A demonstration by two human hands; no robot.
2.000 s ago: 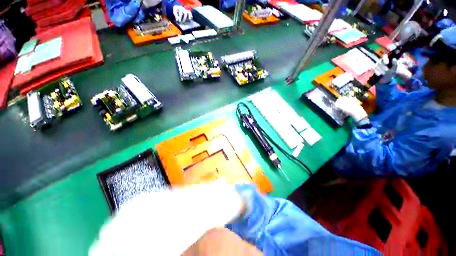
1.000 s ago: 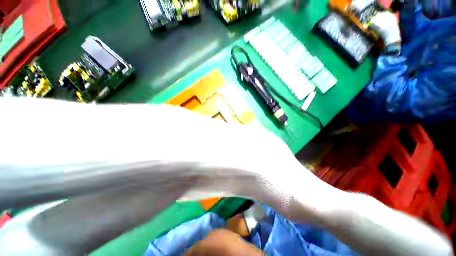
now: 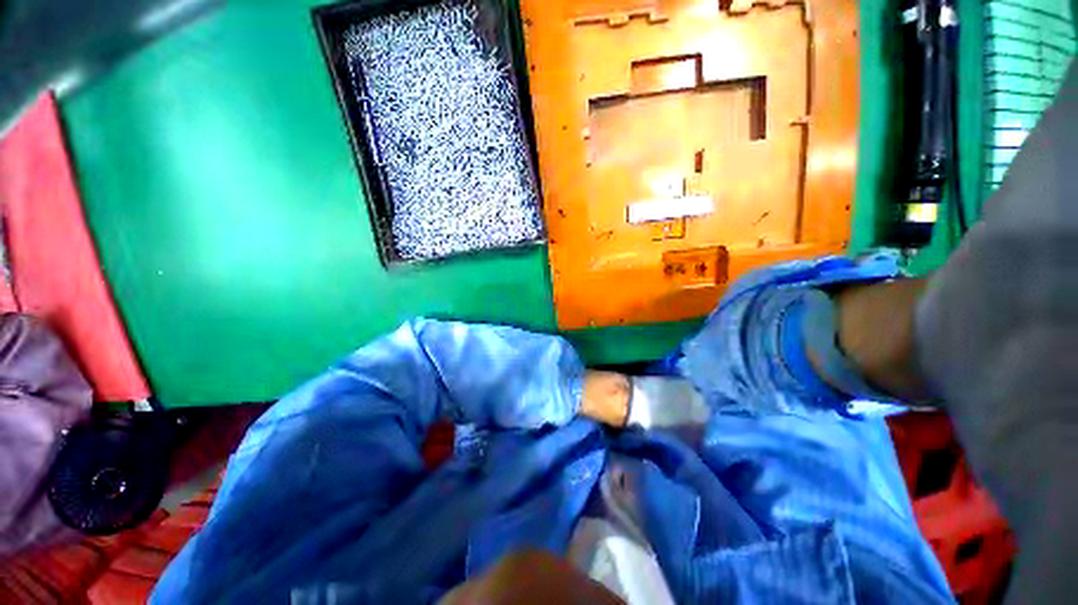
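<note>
My left hand (image 3: 668,404), in a white glove, is low in front of my smock, partly hidden by my right sleeve; its fingers cannot be made out. My right hand (image 3: 1017,319) is a large, blurred grey-white shape close to the camera, cut off by the right edge; its fingers are not clear. The orange fixture (image 3: 828,177) lies in front of me with a small white strip (image 3: 670,209) on it. The black tray of screws (image 3: 443,130) is left of it. The black electric screwdriver (image 3: 930,130) lies to its right.
Pale strips (image 3: 1028,71) lie in rows at the upper right, partly behind my right hand. A red foam sheet (image 3: 71,260) is at the left table edge. Below it are a person's greyish-purple sleeve (image 3: 36,425) and a round black object (image 3: 106,479). A red crate (image 3: 963,508) is at the lower right.
The view has tilted down and turned left, so the circuit boards and right-hand neighbour are out of view. The large white glove that crossed the picture is gone from the middle; one now fills the right edge.
</note>
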